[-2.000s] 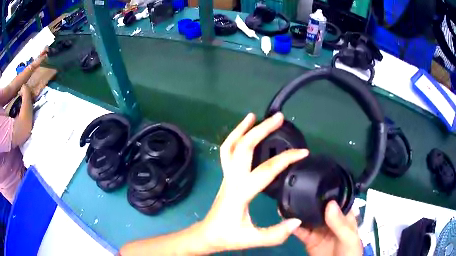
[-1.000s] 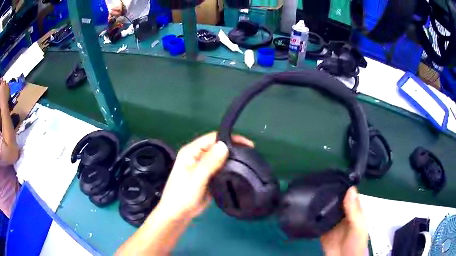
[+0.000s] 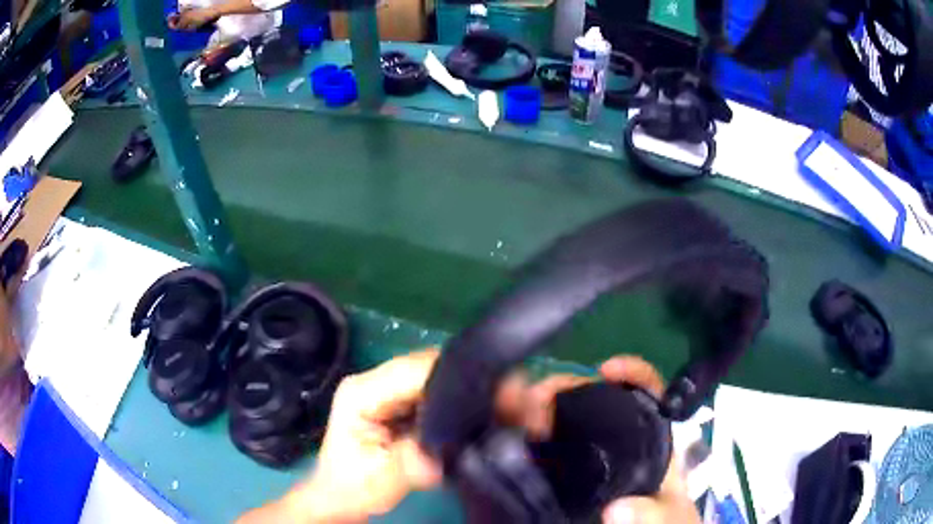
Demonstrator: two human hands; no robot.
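Observation:
A pair of black over-ear headphones [image 3: 604, 435] is held close in front of me, blurred by motion. Its headband arcs up and away over the dark green belt. My left hand [image 3: 384, 440] grips the left side by the band end and cup. My right hand [image 3: 655, 491] holds the other cup from below and behind, partly hidden by it and cut off by the bottom edge. Two more black headphones lie folded side by side on the green bench, one at the far left [image 3: 184, 348] and one beside it [image 3: 281, 374].
A green post [image 3: 179, 154] stands left. A blue bin [image 3: 61, 461] is lower left. Another pair [image 3: 854, 328] lies on the belt [image 3: 409, 205]. A spray can [image 3: 588, 77] and blue rings stand beyond. A pen [image 3: 743, 481], black box [image 3: 831, 481] and fan [image 3: 908, 481] are lower right. A person's arm shows left.
The held headphones have moved lower and tilted, with the band now swung toward me. My hands have shifted on the cups. The camera view has shifted slightly.

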